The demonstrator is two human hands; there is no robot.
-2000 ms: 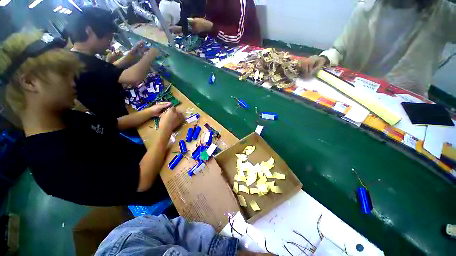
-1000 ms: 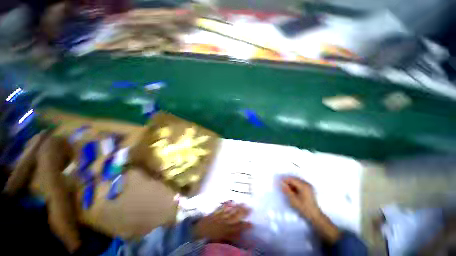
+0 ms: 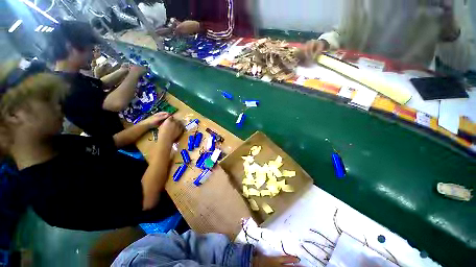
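My left hand (image 3: 274,260) is at the bottom edge, mostly cut off, below a denim sleeve; it lies on the white work sheet (image 3: 308,216), and whether it holds anything cannot be told. My right hand is out of the picture. Thin dark lead wires (image 3: 318,245) lie on the sheet, beside a pale translucent film or sheet (image 3: 355,254). An open cardboard parts box (image 3: 300,194) with pale-yellow insulating pieces (image 3: 263,174) stands at the sheet's left end.
Blue battery packs (image 3: 180,172) lie on the cardboard bench before a neighbouring worker (image 3: 94,177). The green belt (image 3: 292,122) carries several packs, one nearby (image 3: 338,165), and a whitish oval item (image 3: 454,191). Across it are a brown heap (image 3: 269,58) and black pad (image 3: 439,88).
The view swung right and back. Both hands showed over the sheet one second ago; now only part of my left shows. Packs on the belt have shifted, and the whitish item is further into view.
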